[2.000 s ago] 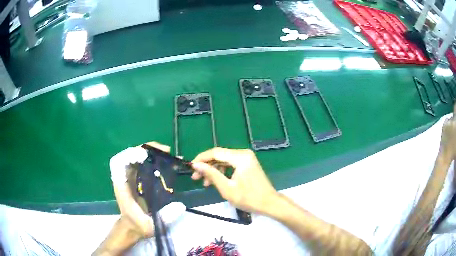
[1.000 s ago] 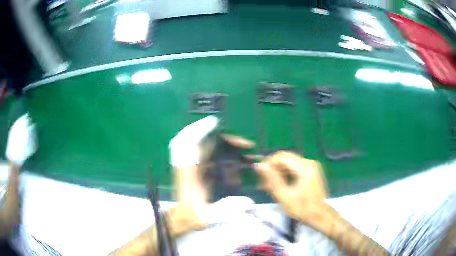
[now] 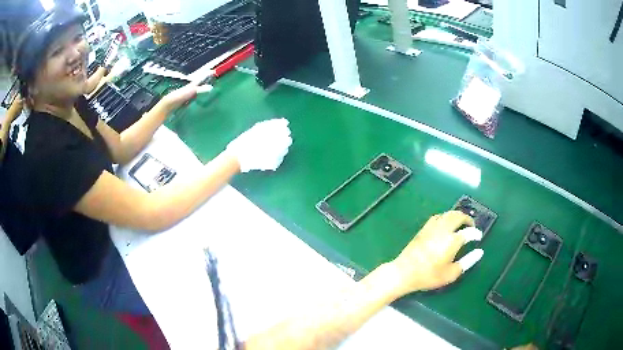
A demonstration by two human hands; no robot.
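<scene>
My left hand (image 3: 434, 254), with white covers on two fingertips, is over the lower part of a dark phone middle frame (image 3: 482, 209) on the green belt (image 3: 300, 184). Its camera end shows beyond my fingers; the rest is hidden, so I cannot tell if I grip it. Another middle frame (image 3: 392, 168) lies to the left, and a third (image 3: 543, 236) lies to the right. A fourth (image 3: 585, 266) is farther right, partly blurred. Only a small skin-coloured sliver, possibly my right hand (image 3: 524, 347), shows at the bottom edge.
A person (image 3: 65, 147) sits at the left, one white-gloved hand (image 3: 263, 145) over the belt. Black trays (image 3: 198, 41) stand behind. A clear parts bag (image 3: 480, 102) lies beyond the pale rail (image 3: 423, 126). A dark cord (image 3: 220, 301) hangs low over the white cover (image 3: 184, 263).
The view has swung left. The dark piece held before is no longer seen in my hands. My left hand has moved out over a frame on the belt; my right has dropped almost out of view.
</scene>
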